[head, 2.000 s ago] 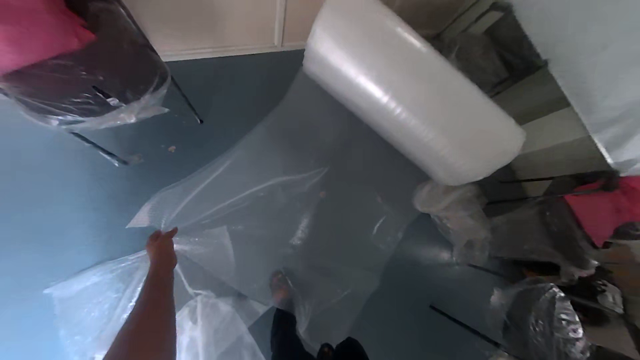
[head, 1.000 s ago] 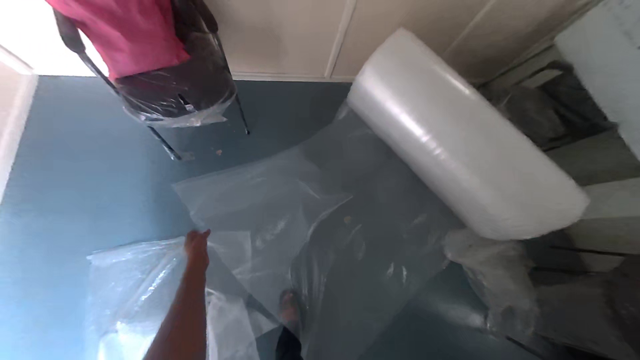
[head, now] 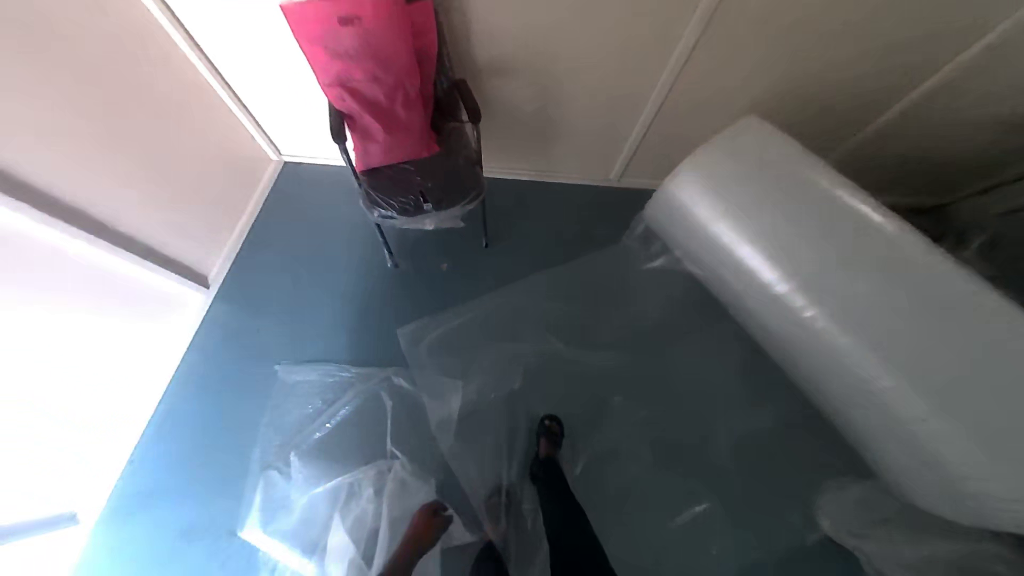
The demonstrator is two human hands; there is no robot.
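Note:
My left hand (head: 428,524) is low in the head view, left of my legs, its fingers curled on a bit of clear plastic film. Beside it, crumpled clear plastic sheeting (head: 328,464) lies on the blue floor. A wide, thin plastic sheet (head: 512,352) spreads from there towards a large roll of plastic wrap (head: 832,320) at the right; its upper left corner lies free of my hand. One foot in a dark sandal (head: 550,430) is over the sheet. My right hand is out of view.
A plastic-covered chair (head: 424,180) with a pink bag (head: 372,80) on it stands by the wall. Another bundle of clear plastic (head: 904,528) lies below the roll. A wall edge (head: 248,208) bounds the floor at left.
My left hand has let go of the sheet's upper left corner, which it held earlier, and has come down towards my legs. The view has shifted left.

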